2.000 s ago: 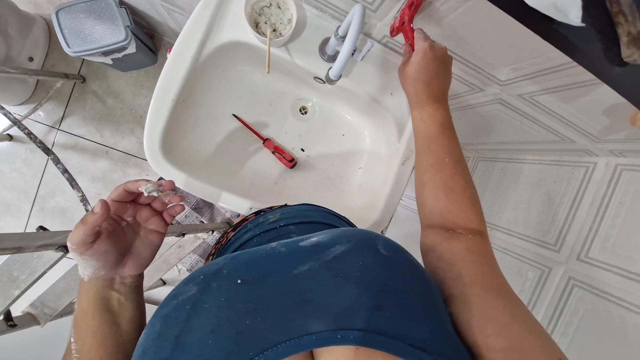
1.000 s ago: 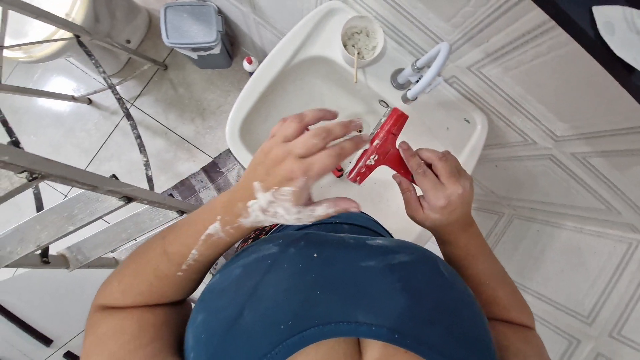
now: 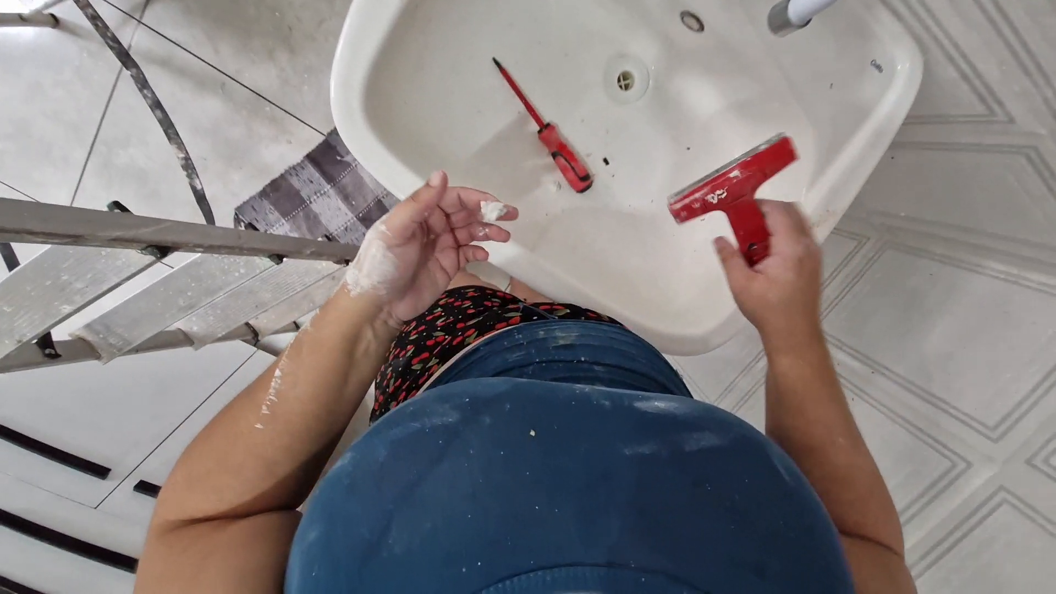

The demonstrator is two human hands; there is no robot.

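Note:
My right hand (image 3: 780, 276) grips the handle of a red plastic scraper (image 3: 734, 186), its wide blade edge pointing up and left above the basin; bits of white paste cling to it. My left hand (image 3: 433, 239) is palm up with fingers apart and slightly curled, near the basin's front left rim. A dab of white paste (image 3: 492, 210) sits on a fingertip, and more white paste coats the wrist and forearm. Between the hands, a red screwdriver (image 3: 565, 157) lies in the white washbasin (image 3: 701, 330), left of the drain (image 3: 625, 80).
A paint-spattered metal stepladder (image 3: 165, 235) stands at the left, close to my left forearm. A checked cloth (image 3: 309, 190) lies beside the basin. The tap's base (image 3: 788, 16) rises at the top right. Black strips (image 3: 54, 452) are on the tiled floor, lower left.
My hands, close together over the basin a second ago, are now apart. The scraper has moved away from my left hand. The view has shifted, and the bowl of white paste is out of it.

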